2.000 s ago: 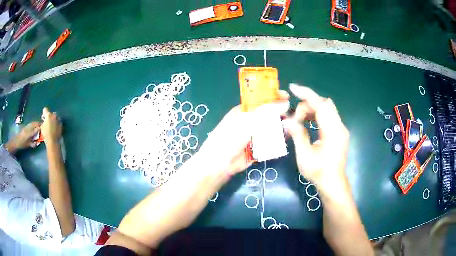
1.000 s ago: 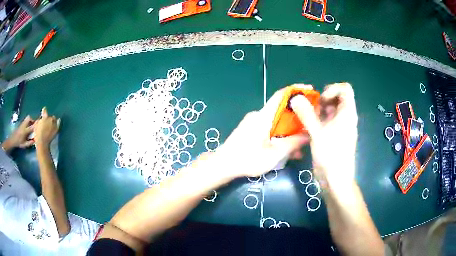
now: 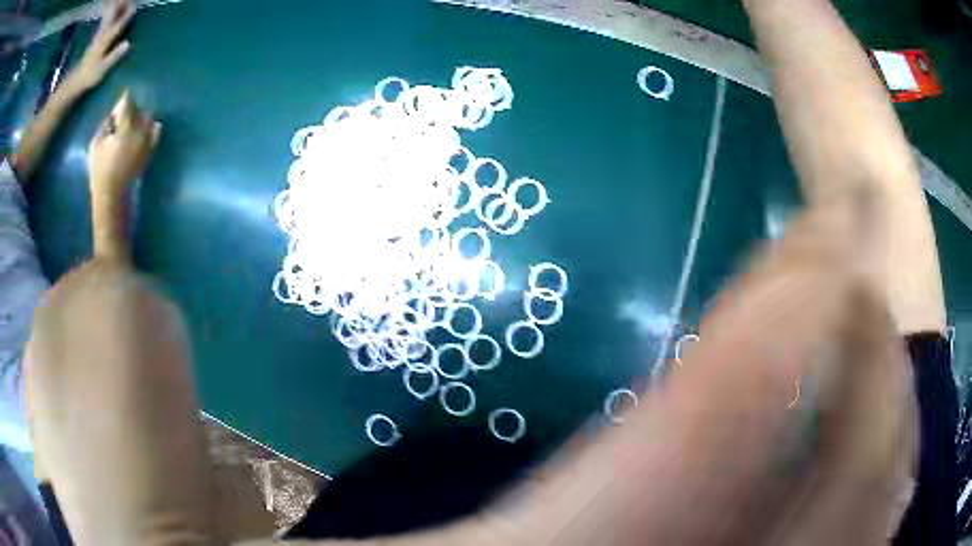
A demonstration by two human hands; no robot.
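Note:
White rings (image 3: 368, 203) lie in a large heap at the centre-left, with loose ones around it. My left forearm crosses the bottom to the right. My left hand (image 3: 837, 251) is a strong blur over my right forearm; whether it holds anything is hidden by the blur. My right arm reaches up past the top edge, and its hand is out of the picture. An orange phone (image 3: 908, 75) with a white label lies beyond the metal strip at the upper right, beside my right forearm.
The pale metal strip (image 3: 629, 35) curves across the top. A thin white line (image 3: 698, 213) runs down the green surface. Another worker's hands (image 3: 123, 139) are at the upper left. A single ring (image 3: 655, 82) lies near the strip. My dark clothing covers part of the bottom.
The view has turned left, bringing the ring heap nearer. The orange phone held in my hands is not seen now. My right arm has stretched up and away; my left hand has moved right.

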